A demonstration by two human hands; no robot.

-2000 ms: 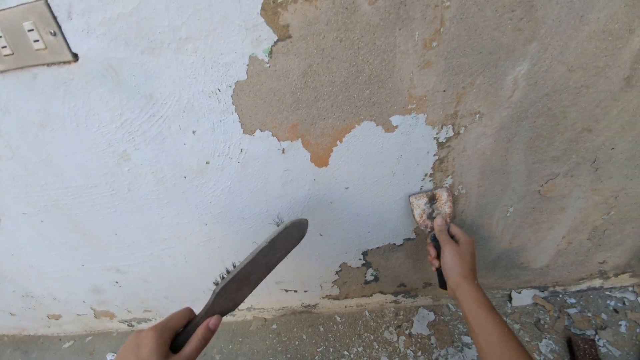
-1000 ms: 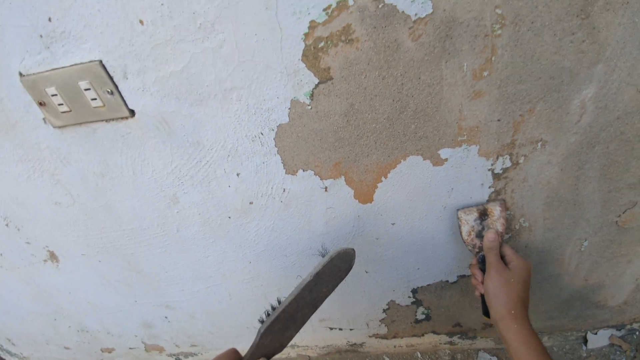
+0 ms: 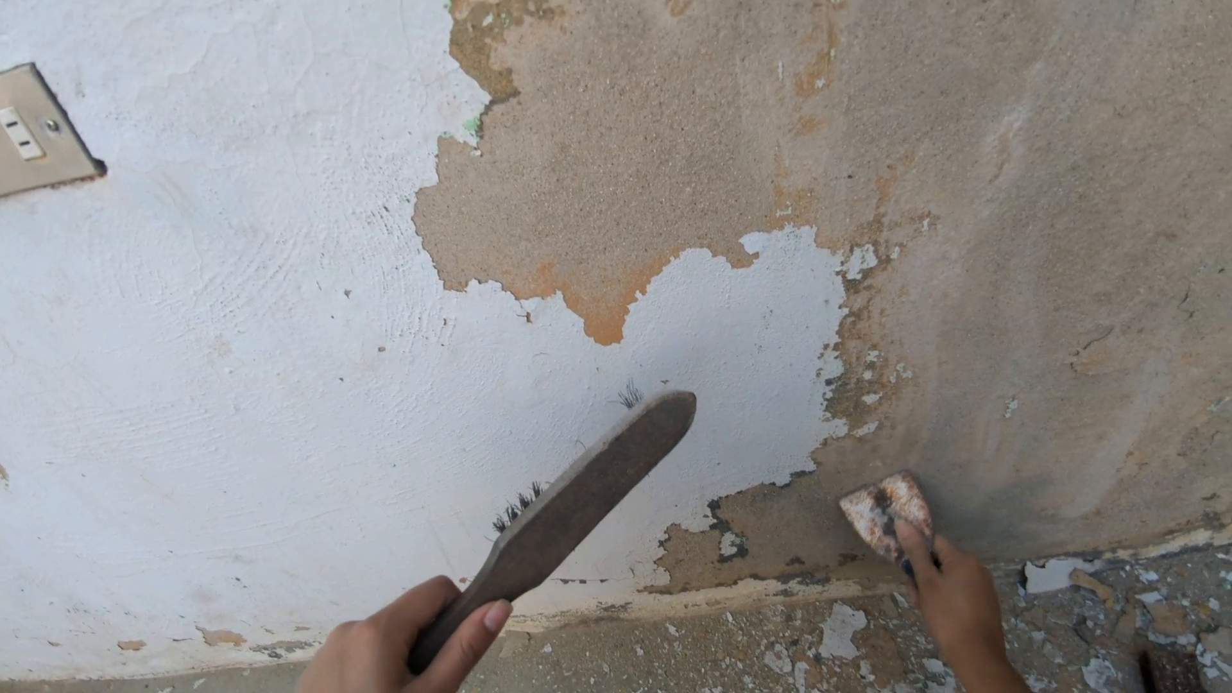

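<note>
My left hand (image 3: 399, 640) grips the handle of a wire brush (image 3: 592, 491) with a dark wooden back; its worn bristles point up and left, toward the white-painted wall (image 3: 289, 404). In my right hand (image 3: 953, 597) is a putty knife (image 3: 887, 515) with a rust-stained, paint-flecked blade. That blade lies over bare plaster (image 3: 1011, 385) low on the wall, right of the ragged edge of the white paint. My index finger extends along the blade's base. Most of the knife's handle is hidden by my hand.
A metal outlet plate (image 3: 38, 135) is set in the wall at the upper left. Paint flakes (image 3: 842, 630) and chips lie along the floor at the wall's foot. A dark brown object (image 3: 1169, 671), partly cut off, sits at the bottom right.
My right hand with the putty knife has moved down from the edge of the white paint onto the bare plaster below. The left hand still holds the brush. The view has shifted.
</note>
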